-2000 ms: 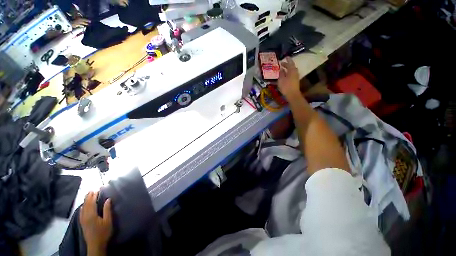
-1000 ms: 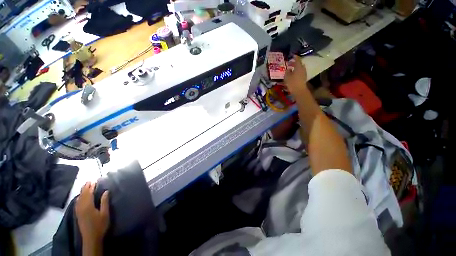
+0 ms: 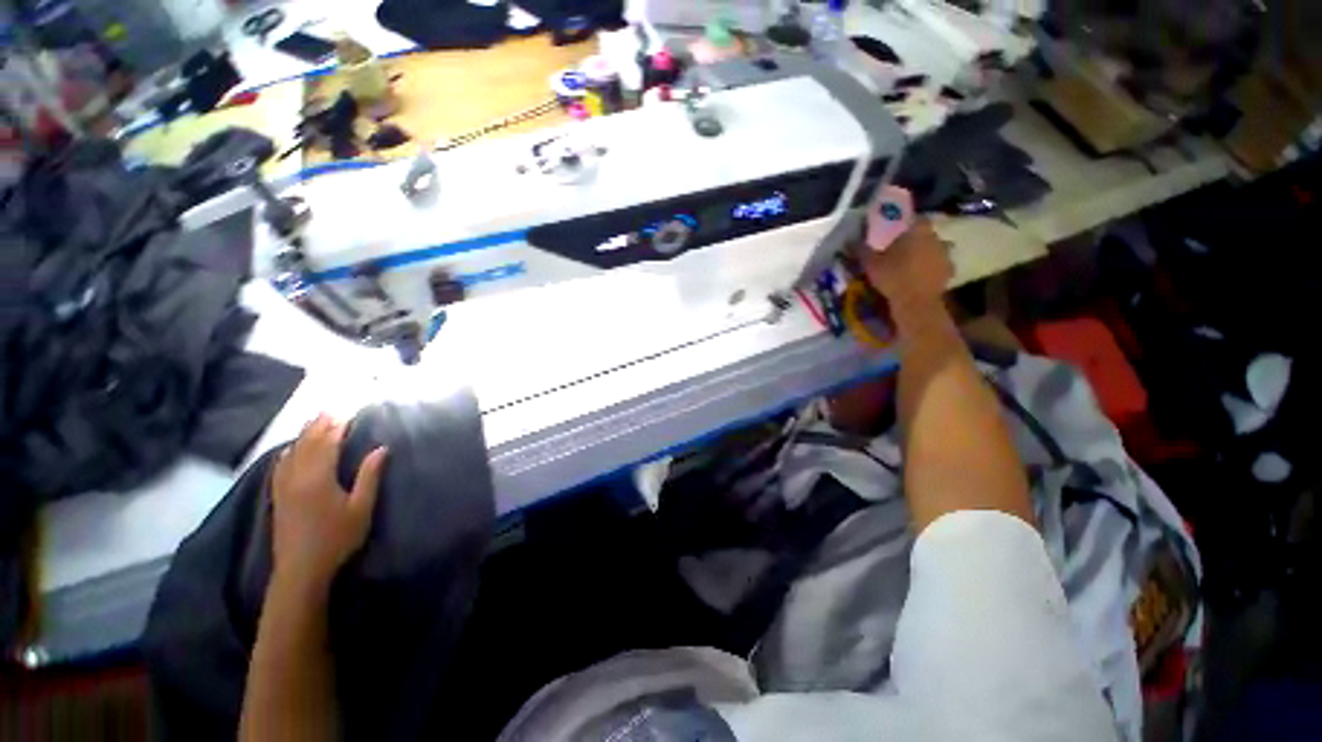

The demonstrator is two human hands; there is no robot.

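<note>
A dark grey cloth panel (image 3: 421,507) lies at the needle end of the white sewing machine (image 3: 580,218) and hangs over the front edge. My left hand (image 3: 319,493) rests flat on this cloth with thumb and fingers apart, just in front of the needle area. My right hand (image 3: 911,268) is at the right end of the machine, at a smartphone (image 3: 889,218) with a pale pink screen. The fingers overlap the phone's lower edge; blur hides whether they grip it or only touch it.
Dark fabric (image 3: 102,319) is heaped at the left. Scissors with orange loop handles (image 3: 867,312) lie below my right hand. Thread spools (image 3: 587,94) stand behind the machine. Grey and white garments (image 3: 1080,449) are piled at the right, beside a red object (image 3: 1090,380).
The view has swung, so the machine sits further right and looks more level. The phone screen has changed from a red-and-white pattern to pale pink, and my right hand now overlaps the phone.
</note>
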